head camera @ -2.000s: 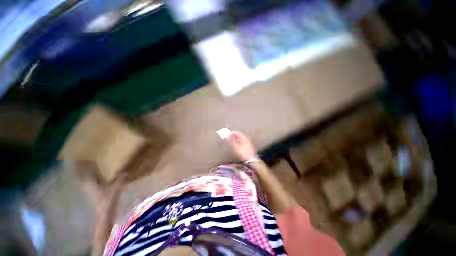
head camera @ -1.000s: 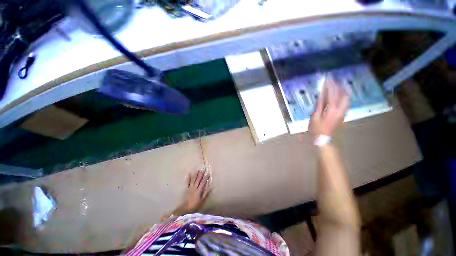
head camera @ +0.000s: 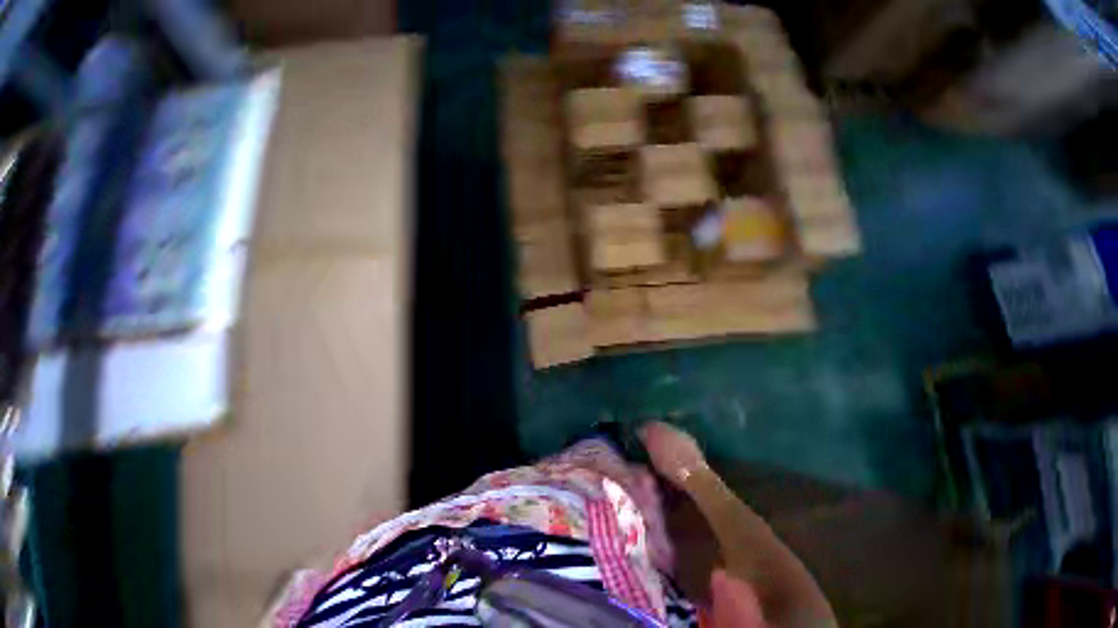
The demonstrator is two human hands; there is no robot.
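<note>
A carton stack (head camera: pixel 699 307) of many small brown boxes stands on the green floor ahead, with square gaps among the boxes. One box in it shows a yellow top (head camera: pixel 750 229), and a silvery-white round thing (head camera: pixel 650 70) shows near its far end. My right hand (head camera: pixel 672 451) is low in the middle, near my apron and short of the stack, touching none of it. It is blurred, so its fingers and anything in them cannot be made out. My left hand is not in the picture.
The cardboard-covered bench (head camera: pixel 325 307) runs along the left, with a pale panel (head camera: pixel 159 209) on it. A blue and white box (head camera: pixel 1052 292) lies at the right. A large brown carton (head camera: pixel 846 540) is at the lower right. Green floor (head camera: pixel 895 356) shows between.
The view has swung right from the bench to the floor stack. My right hand has left the pale panel and is down by my apron. My left hand has gone out of view.
</note>
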